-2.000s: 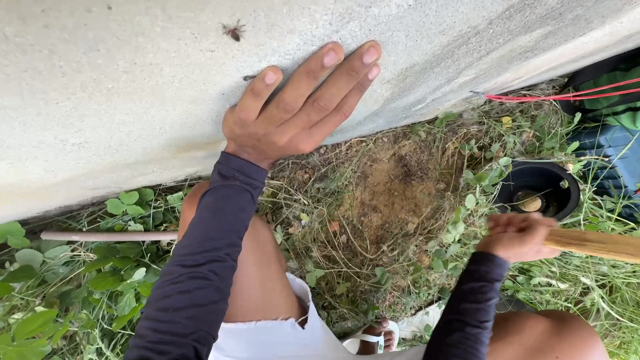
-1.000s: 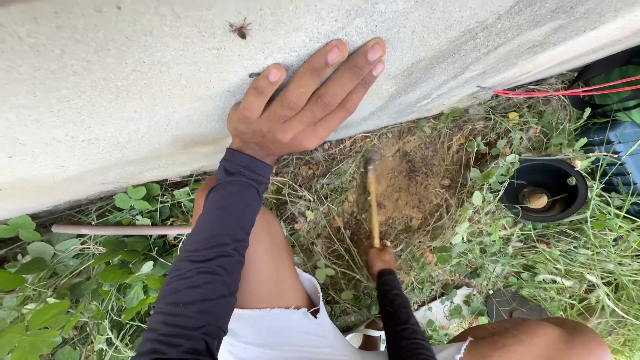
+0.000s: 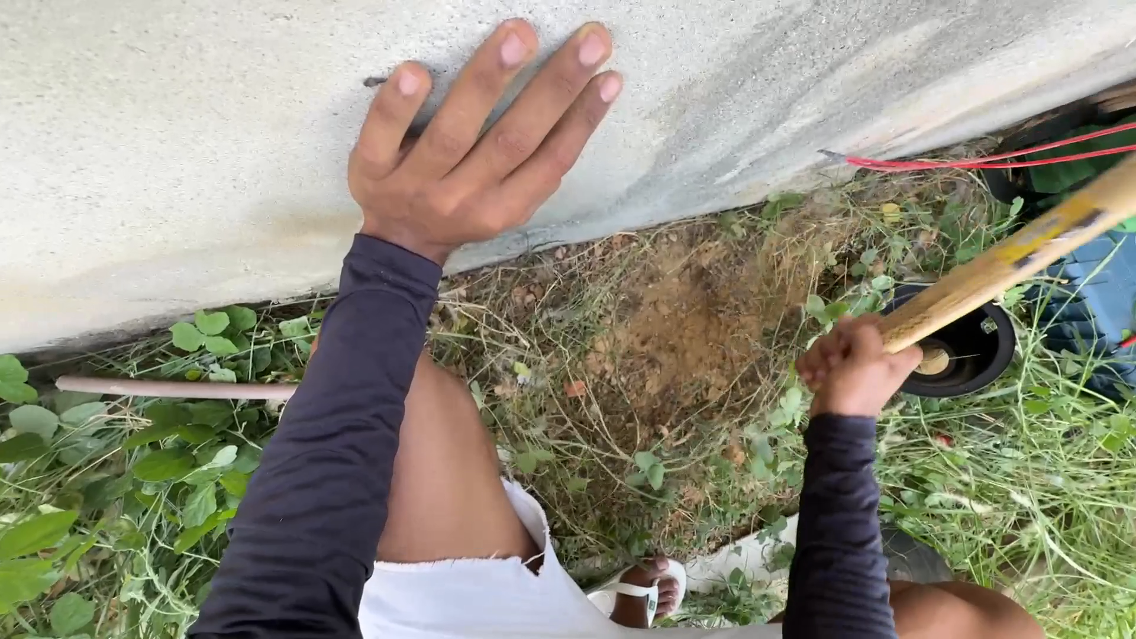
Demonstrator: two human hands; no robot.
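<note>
My left hand (image 3: 470, 151) lies spread on the pale concrete wall (image 3: 204, 151), fingers apart and holding nothing. My right hand (image 3: 856, 368) is closed around a wooden handle (image 3: 1003, 262) with yellow and dark marks, raised toward the upper right; its far end lies outside the view. Between the arms, a patch of bare brown soil (image 3: 683, 328) shows among dry stems and weeds at the wall's foot. Partly behind the handle stands a black plastic pot (image 3: 990, 355) with a round tan thing (image 3: 934, 359) inside.
Red cords (image 3: 941, 164) run from the wall to the right edge. A blue plastic container (image 3: 1096, 293) stands beyond the pot. At the left a pinkish hose or pipe (image 3: 169, 388) lies among leafy weeds. My foot in a white flip-flop (image 3: 652, 590) is near the bottom.
One second ago the tool's dark head was at the soil patch; my right hand has since swung it up and to the right. My left hand has stayed on the wall.
</note>
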